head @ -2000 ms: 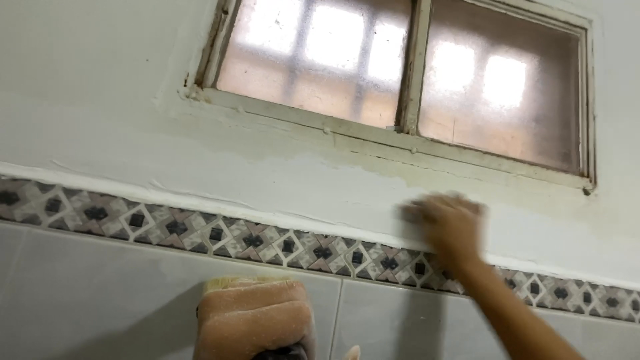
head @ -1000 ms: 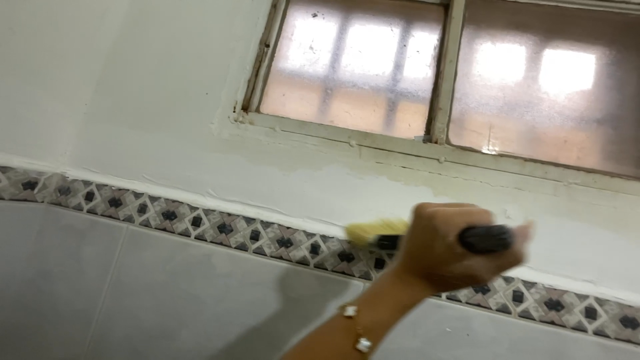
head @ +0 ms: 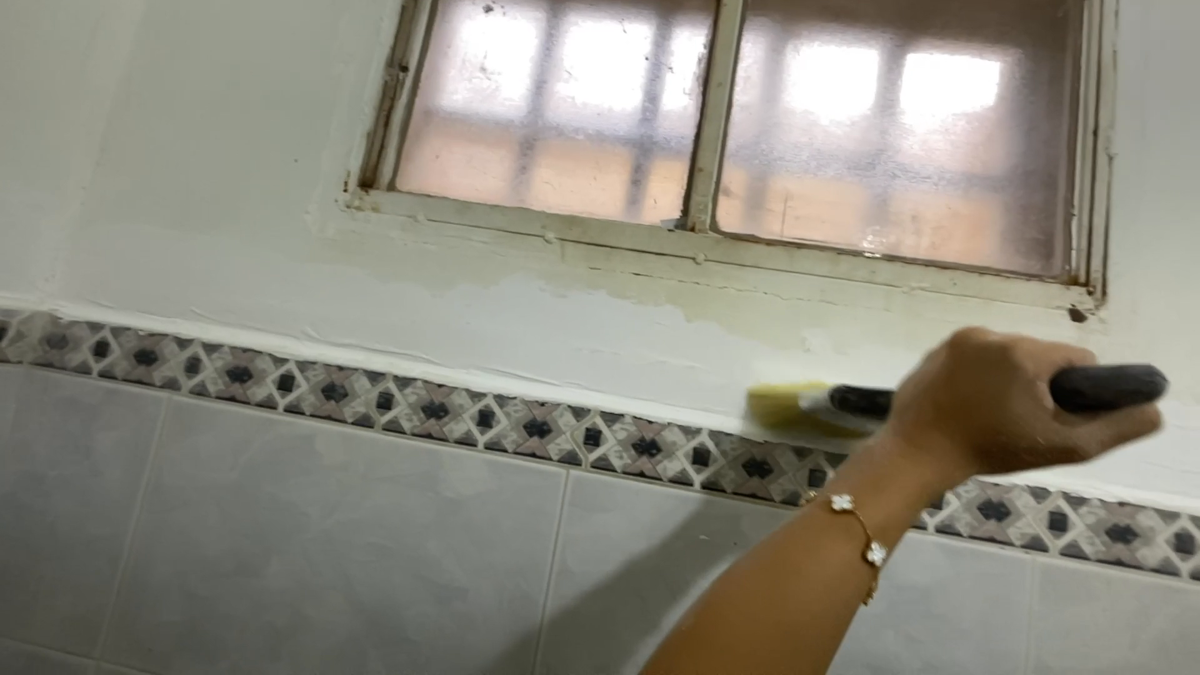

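My left hand (head: 994,408), with a thin bracelet at the wrist, reaches up from the bottom edge to the right of centre. It is closed around a brush with a black handle (head: 1111,387), whose end sticks out past the fingers on the right. The blurred yellow bristles (head: 792,405) point left, at the white wall just above the patterned tile border (head: 534,427). Whether they touch the wall cannot be told. Brighter white patches (head: 600,323) with ragged edges lie on the wall below the window. My right hand is out of view.
Above the hand is a two-pane window with a worn pale frame (head: 797,262); rust-like marks show at its lower corners. A ridge of white material (head: 375,354) runs along the top of the tile border. Grey wall tiles (head: 347,525) fill the area below, with the arm's shadow across them.
Two seconds ago my right hand was against the wall under the window; it has left the view. My left hand holds the brush at the wall in the last two frames.
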